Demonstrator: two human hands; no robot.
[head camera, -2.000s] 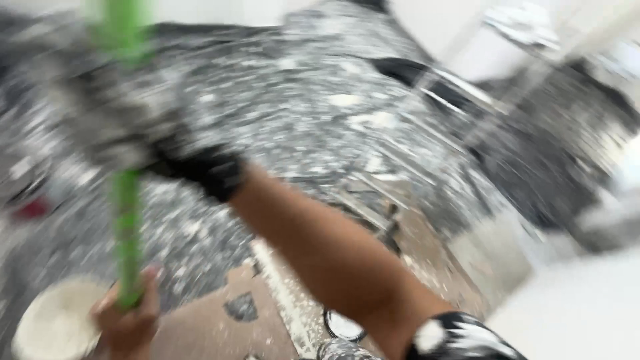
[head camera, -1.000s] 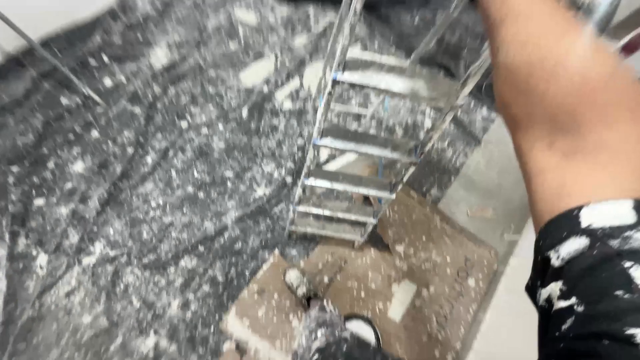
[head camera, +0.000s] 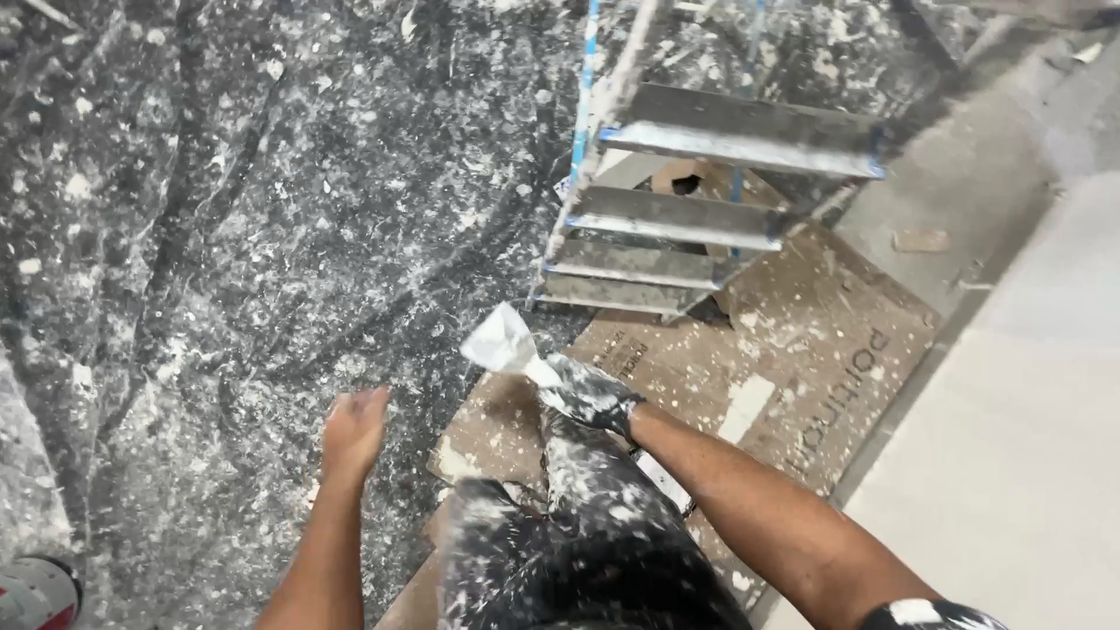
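Note:
My right hand (head camera: 591, 392), in a paint-smeared glove, grips a putty knife (head camera: 503, 341) whose wide blade is coated white and points up and left. It is in front of my paint-spattered trouser leg, just below the foot of the stepladder. My left hand (head camera: 354, 424) is bare and a little blurred, raised over the spattered plastic sheet (head camera: 262, 262). I see nothing in it, its fingers look partly curled, and how far they are closed is not clear.
A metal stepladder (head camera: 674, 227) stands ahead on spattered cardboard (head camera: 822, 341). A pale wall (head camera: 1006, 420) runs along the right. At the lower left is a bucket (head camera: 39, 595). A small tan scrap (head camera: 920, 241) lies on the bare floor.
Two seconds ago my hands were on a green pole, which is out of view now. My left hand has come into view since one second ago. The view has shifted toward the ladder.

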